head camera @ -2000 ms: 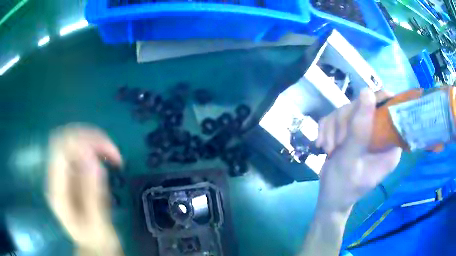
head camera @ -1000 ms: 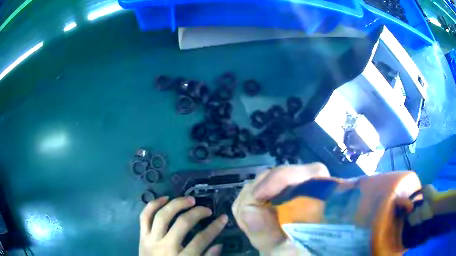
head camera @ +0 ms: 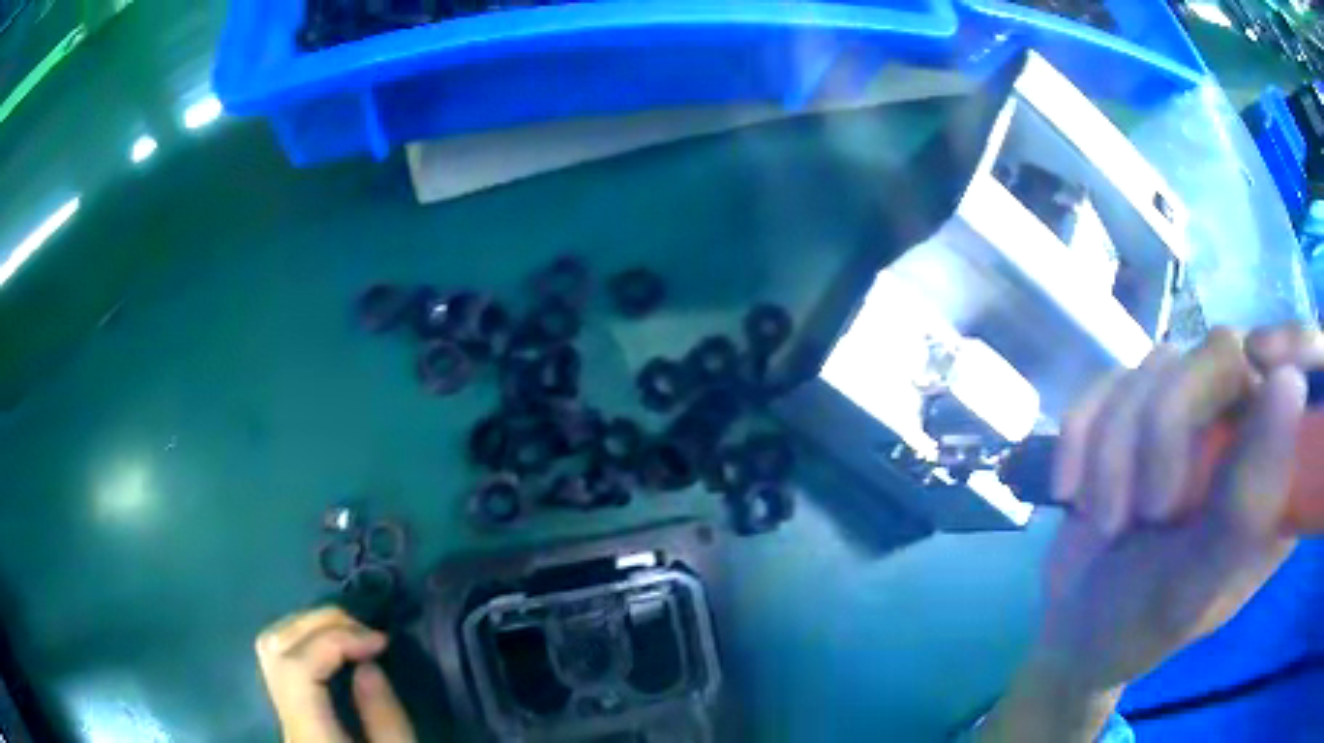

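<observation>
My right hand [head camera: 1183, 465] is closed round the orange-and-black electric screwdriver [head camera: 1263, 472], its dark tip at the opening of the white screw feeder [head camera: 1002, 312]. My left hand [head camera: 327, 675] is at the lower left, fingers curled and apart, just below the thin rings [head camera: 381, 543]; I see nothing held in it. A black plastic housing [head camera: 588, 653] sits in the dark holding fixture [head camera: 436, 592] at the near edge, between my hands. A loose pile of small black rings [head camera: 545, 375] lies beyond the fixture.
A large blue bin [head camera: 581, 61] with dark parts stands at the far side, with a pale board [head camera: 479, 163] under it. A second blue bin [head camera: 1104, 44] is to its right. A blue surface shows at the lower right, under my right arm.
My right hand has moved the screwdriver from the housing to the feeder. My left hand has moved left, off the housing, toward the thin rings. The whole view has shifted.
</observation>
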